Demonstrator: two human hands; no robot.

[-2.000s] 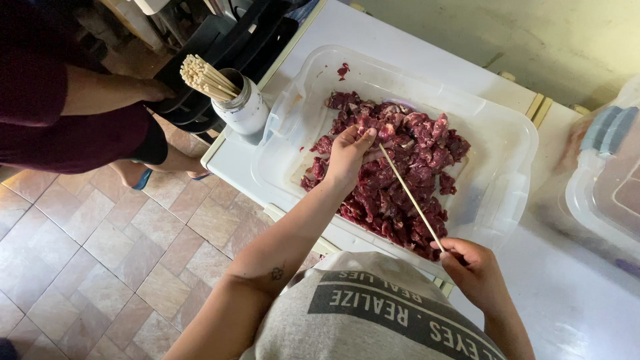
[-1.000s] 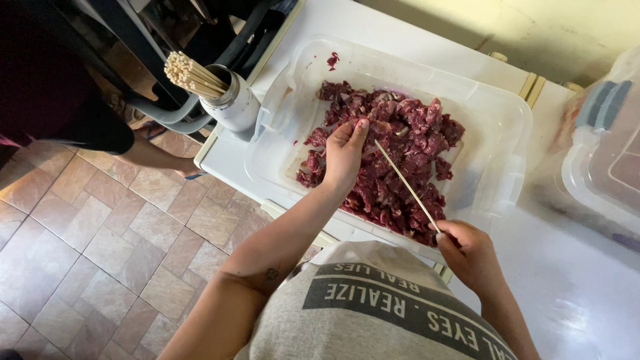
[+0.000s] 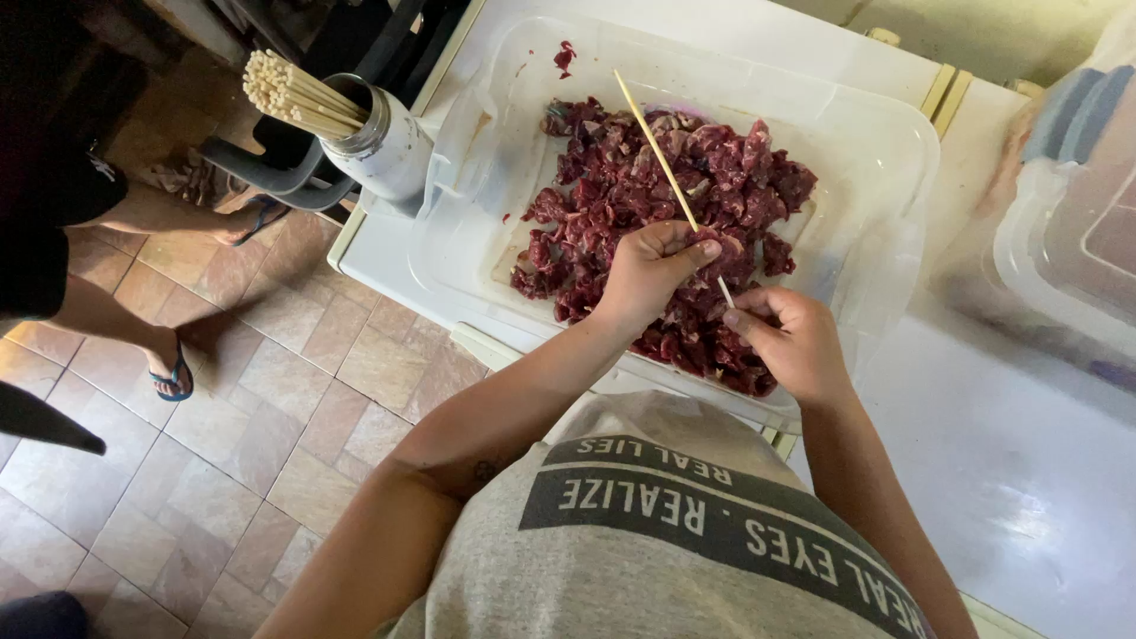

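Pieces of raw red meat (image 3: 612, 186) lie heaped in a translucent plastic tub (image 3: 852, 115). Over the heap, my left hand (image 3: 652, 266) pinches a small piece of meat (image 3: 729, 253) between thumb and fingers. A thin wooden skewer (image 3: 655, 146) passes at this piece, its long part pointing up and away over the heap. Its lower end is between the thumb and fingers of my right hand (image 3: 790, 337), just right of the left. Whether the skewer runs fully through the meat is hidden by the fingers.
A jar (image 3: 382, 146) full of wooden skewers (image 3: 297, 98) stands left of the tub on the white surface (image 3: 1003, 470). At the right is a lidded plastic container (image 3: 1065, 222). Another person's legs and sandalled foot (image 3: 170, 368) are on the tiled floor at left.
The skewer, earlier slanting between my two hands, now extends up beyond my left hand. My right hand has come closer to the left. The other person's legs have shifted.
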